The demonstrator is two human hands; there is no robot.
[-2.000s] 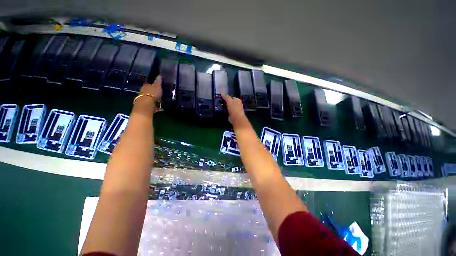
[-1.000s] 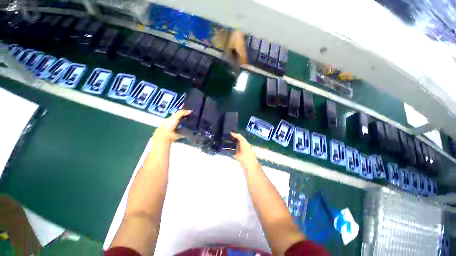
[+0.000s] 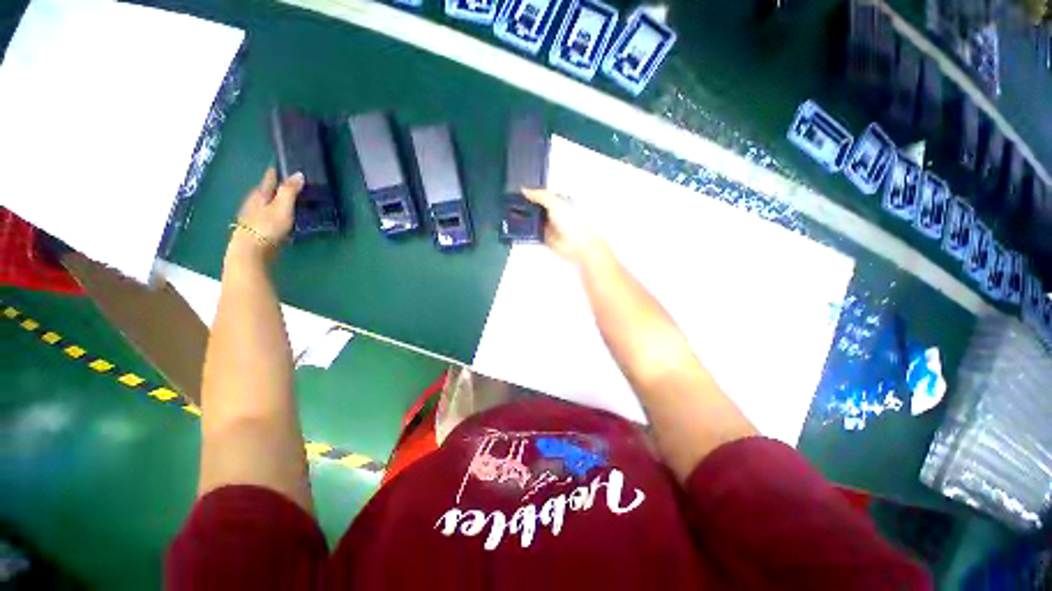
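Several long dark housings lie side by side on the green bench between two white sheets. My left hand (image 3: 271, 208) is on the leftmost housing (image 3: 305, 167), its fingers and thumb at the near left part. My right hand (image 3: 557, 222) holds the rightmost housing (image 3: 525, 162) at its near right side, by the corner of the white mat (image 3: 681, 266). Two more housings, one (image 3: 382, 167) and another (image 3: 438, 179), lie between my hands, untouched, each with a small window at the near end.
Framed panels (image 3: 583, 37) stand along the conveyor's pale edge strip (image 3: 461, 46). A second white sheet (image 3: 115, 104) lies left. Blue film (image 3: 871, 358), a white scrap (image 3: 925, 380) and clear blister trays (image 3: 998, 421) lie right. Dark housings (image 3: 894, 58) stand at upper right.
My hands have come back from the conveyor row and moved nearer to me with housings, which now lie spread on the green bench. The view has turned downward and left.
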